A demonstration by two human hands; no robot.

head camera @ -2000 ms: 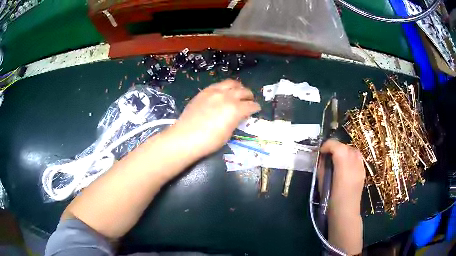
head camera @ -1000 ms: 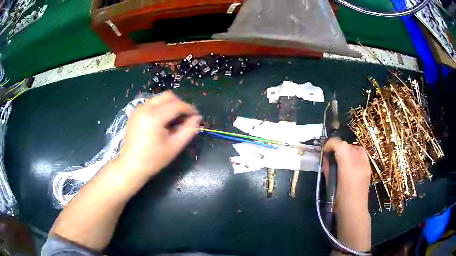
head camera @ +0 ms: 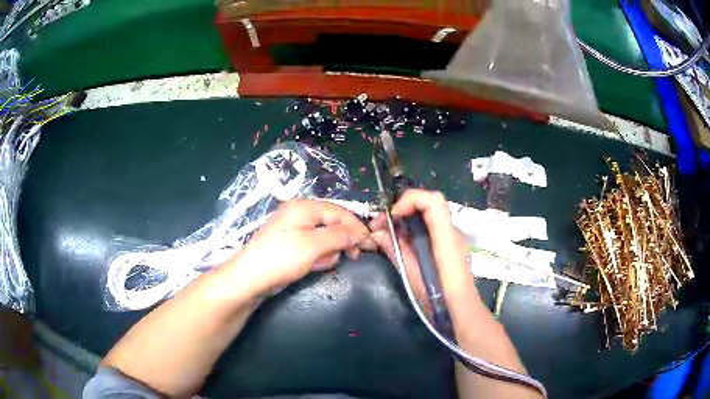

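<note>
My right hand [head camera: 428, 226] is closed around the dark soldering iron [head camera: 420, 253], whose tip points up toward the switches. A silvery feed tube [head camera: 408, 287] runs along it. My left hand [head camera: 300, 238] has its fingertips bunched against the right hand's fingers; what is between them is too small and covered to name. The white power cord [head camera: 144, 282] lies coiled in a clear bag [head camera: 233, 199] at left, its end running behind my hands. Thin leads [head camera: 498, 254] cross the white paper pieces [head camera: 510, 226] right of my right hand.
Black switches [head camera: 362, 113] lie loose behind my hands, among small reddish bits. A pile of brass strips [head camera: 634, 249] is at right. A red-orange box [head camera: 288, 82] and grey hood [head camera: 525, 58] stand behind. More white cords [head camera: 12, 195] are at far left.
My left hand has moved right from the pulled-out leads to meet my right hand. My right hand has moved left with the iron, off the paper pieces. The whole view has shifted.
</note>
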